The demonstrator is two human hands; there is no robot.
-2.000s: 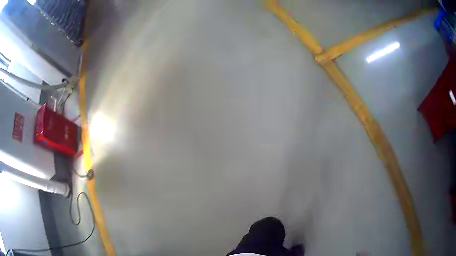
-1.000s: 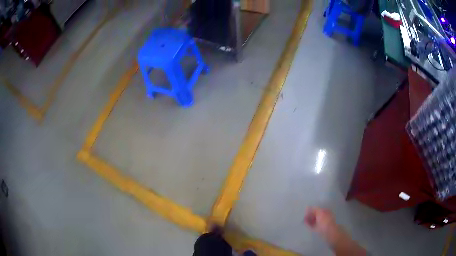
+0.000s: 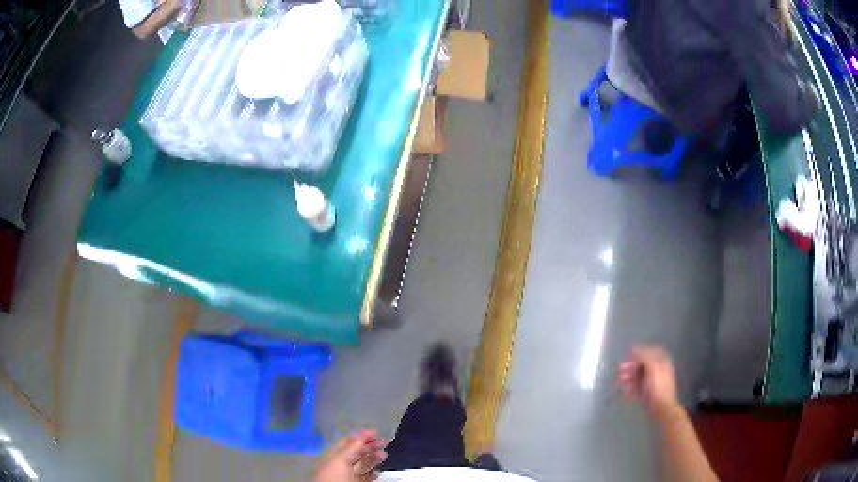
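My left hand (image 3: 354,457) is at the bottom edge, partly cut off, with its fingers slightly apart and nothing seen in it. My right hand (image 3: 649,375) is at the lower right over the floor, blurred, loosely curled and seemingly empty. A green-topped table (image 3: 216,254) is at the upper left. On it lies a stack of clear trays (image 3: 235,141) with a white bundle (image 3: 292,56) on top. A white squeeze bottle (image 3: 315,207) is near the table's right side. Another small bottle (image 3: 115,147) is at its left edge.
A blue stool (image 3: 221,391) is at the table's near end. Cardboard boxes (image 3: 464,66) are beside the table. A yellow line (image 3: 513,254) runs along the floor. A person in dark clothing (image 3: 682,56) is at a blue stool (image 3: 626,132), by the right bench (image 3: 790,311).
The view has moved from the open floor to the green table with trays and bottles. My left hand has come into view. My right hand appears farther right and higher in the picture.
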